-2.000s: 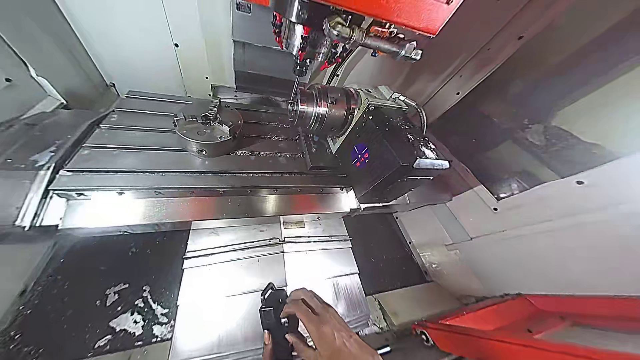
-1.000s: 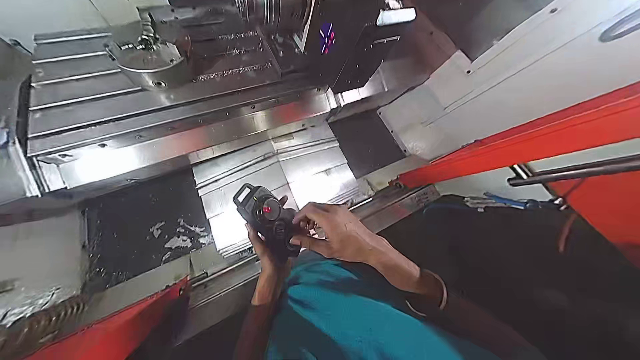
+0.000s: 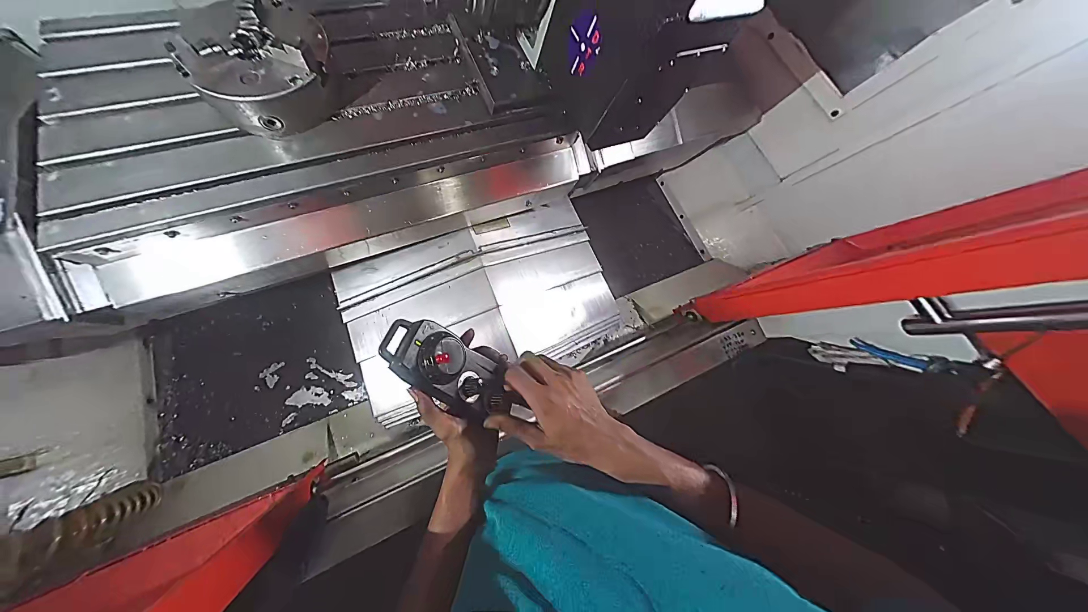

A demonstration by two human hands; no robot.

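Observation:
A black handheld pendant of a CNC machine [image 3: 440,361], with a handle loop, a red button and dials, is held in front of my body. My left hand [image 3: 455,429] grips it from below and behind. The fingers of my right hand [image 3: 557,408] touch the dials at its lower right end; whether they pinch one cannot be told. Beyond the pendant lie the shiny metal way covers [image 3: 544,297]. Farther off, a round three-jaw chuck [image 3: 268,85] sits on the slotted machine table [image 3: 127,127].
A dark rotary unit [image 3: 620,76] stands at the table's right end. Red door panels [image 3: 918,246] flank the opening at right and lower left [image 3: 195,552]. A metal handle bar [image 3: 994,321] juts out at right. Metal chips lie on the table and dark floor panel [image 3: 246,365].
The view has tipped down and turned. Both forearms and the teal clothing have come into view. The pendant, lower in the oldest frame, now shows its face and dials.

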